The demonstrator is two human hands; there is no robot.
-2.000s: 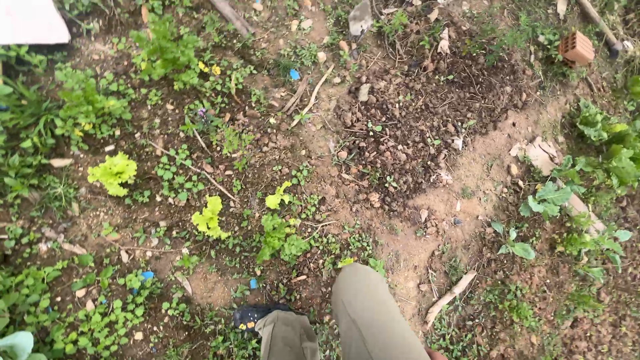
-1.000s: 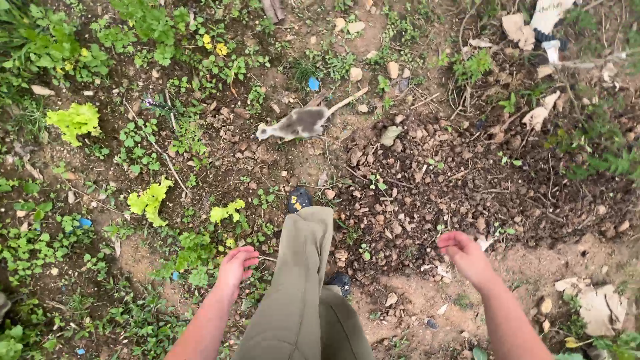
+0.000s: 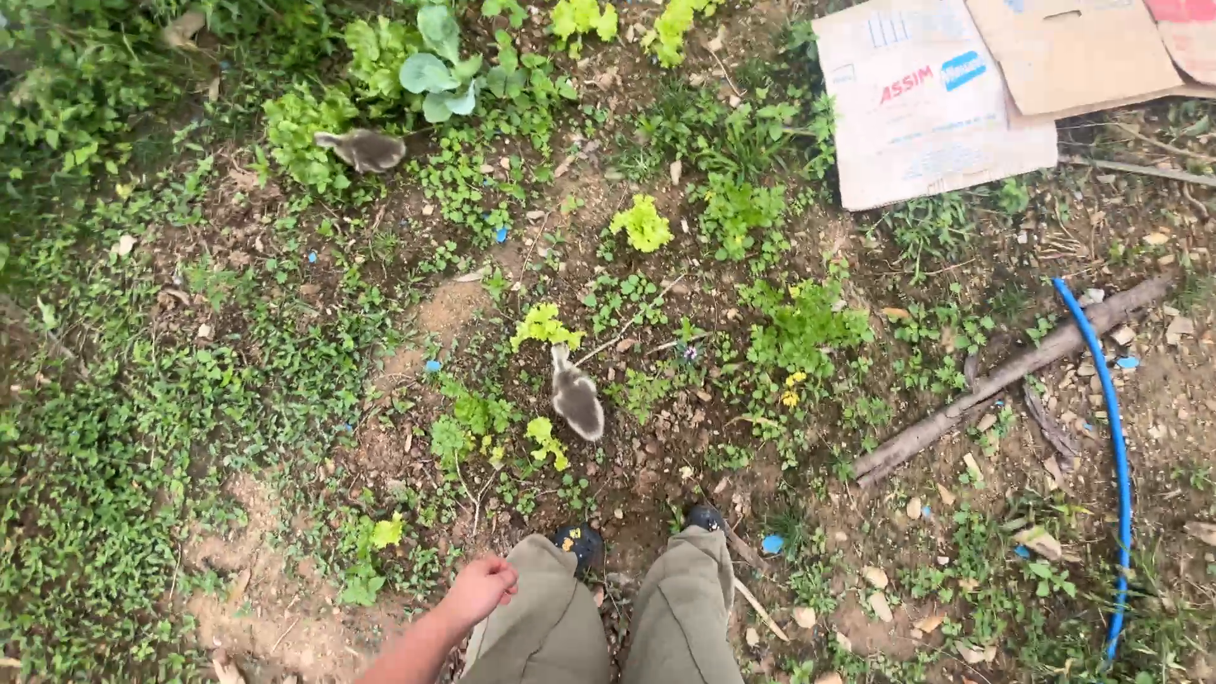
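My left hand [image 3: 483, 587] hangs over the left trouser leg with its fingers curled in, and nothing shows in it. My right hand is out of view. Beyond my shoes, a grey-brown gosling or duckling [image 3: 578, 401] stands with its head at a yellow-green lettuce plant [image 3: 545, 326]. A second downy bird [image 3: 369, 150] is at the upper left, its head against a green lettuce [image 3: 306, 133]. Another small lettuce [image 3: 641, 224] grows up and to the right of the nearer bird.
Flattened cardboard [image 3: 936, 104] with printing lies at the upper right. Below it a wooden branch [image 3: 1007, 375] lies aslant, crossed near its upper end by a blue hose [image 3: 1111, 418]. Leafy weeds [image 3: 104, 475] cover the left side, and a grey-green cabbage-like plant [image 3: 442, 76] stands at the top.
The view has swung strongly to the left. Both hands were spread apart a second ago; now only the left shows, fingers curled. A downy bird was stretched out on the soil ahead of my shoe.
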